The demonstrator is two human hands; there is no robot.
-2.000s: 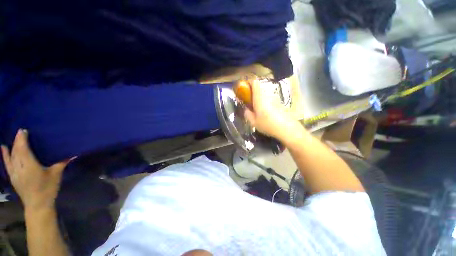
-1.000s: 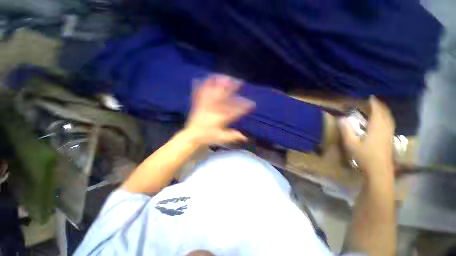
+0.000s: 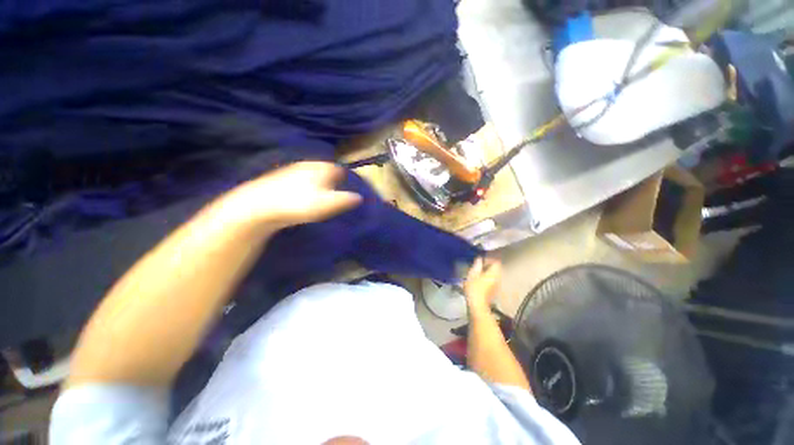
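Note:
A navy garment (image 3: 396, 236) is stretched between my hands at the front edge of the board, close to my body. My left hand (image 3: 309, 193) holds its upper left part; the fingertips are partly hidden. My right hand (image 3: 483, 280) grips its lower right end. The steam iron (image 3: 431, 169), silver with an orange handle, stands on the tan-brown rest (image 3: 508, 193) just beyond the garment, with no hand on it. The dark padded board (image 3: 104, 252) runs to the left.
A large navy garment pile (image 3: 218, 69) lies behind the board. A white container (image 3: 640, 83) with a blue top stands on the pale table (image 3: 557, 187) at right, a hose near it. A black floor fan (image 3: 609, 356) and an open cardboard box (image 3: 649, 222) are below right.
My right hand has let go of the iron, which now stands on the rest. The navy garment has come off the board toward me, held by both hands.

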